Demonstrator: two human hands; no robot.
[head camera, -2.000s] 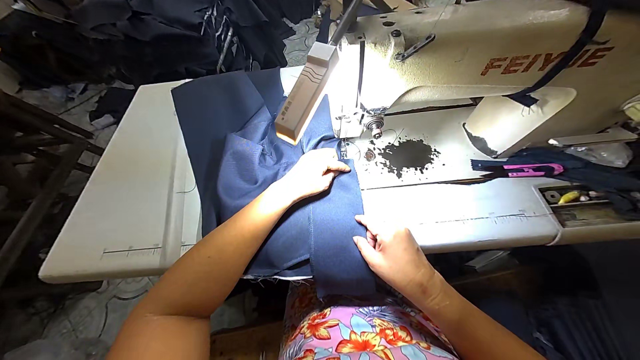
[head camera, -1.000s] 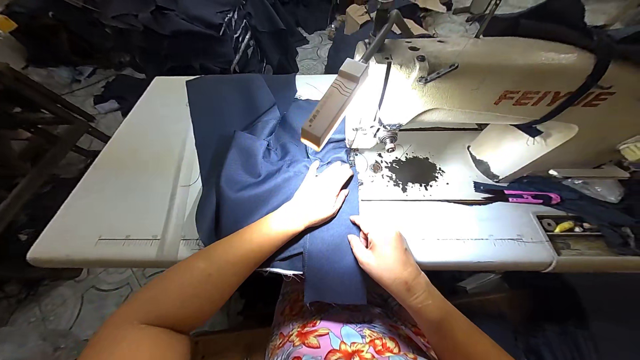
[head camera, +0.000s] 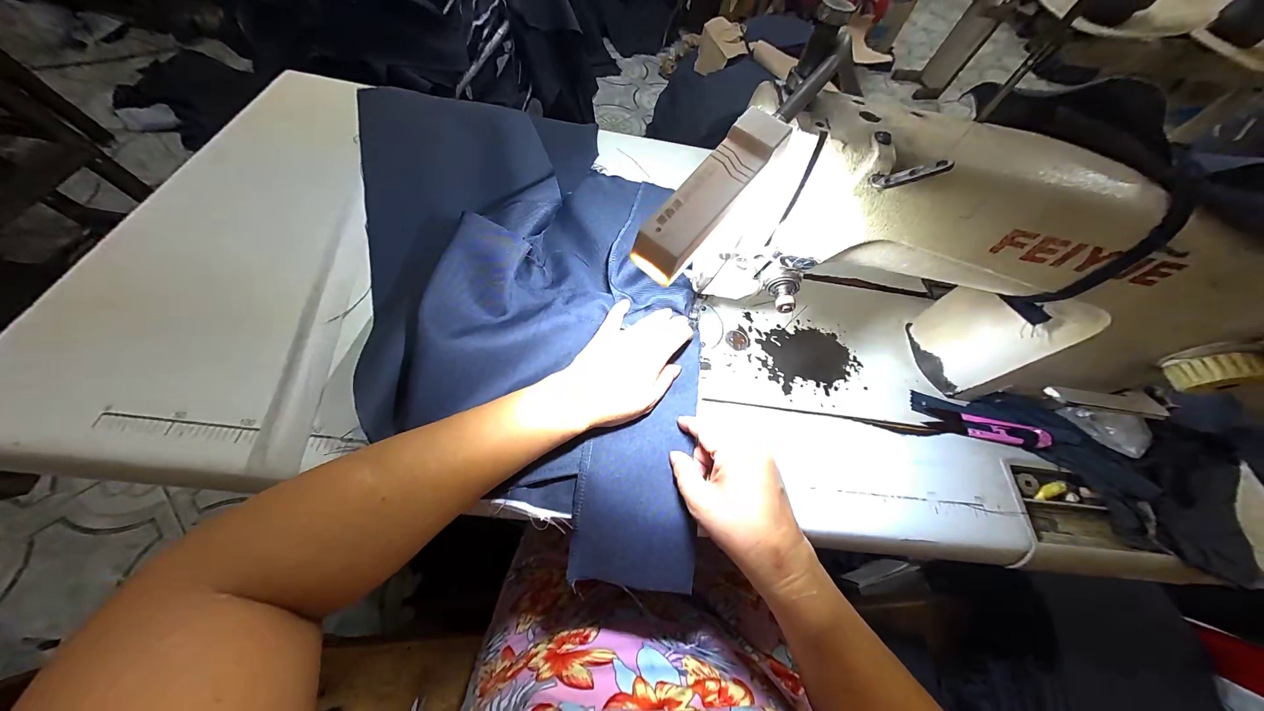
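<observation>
Navy blue fabric (head camera: 474, 286) lies bunched over the white table of a Feiyue sewing machine (head camera: 987, 207), its right edge running up to the needle area. My left hand (head camera: 617, 370) rests on the fabric with fingers spread, just below and left of the presser foot, pressing it down. A long navy strip (head camera: 637, 504) hangs toward my lap over the table's front edge. My right hand (head camera: 736, 484) pinches the right edge of that strip between thumb and fingers. A box-shaped lamp (head camera: 706, 193) partly hides the needle area.
Thread snips with a pink handle (head camera: 1005, 432) lie on dark cloth at the right. A recessed tray (head camera: 1071, 509) holds a yellow item and small parts. A dark worn patch (head camera: 805, 355) marks the machine bed. Dark cloth is heaped (head camera: 395, 49) beyond the table.
The strip's lower end has moved up toward the machine, showing more of its end edge above my lap. Both hands remain on the fabric. The view has shifted slightly.
</observation>
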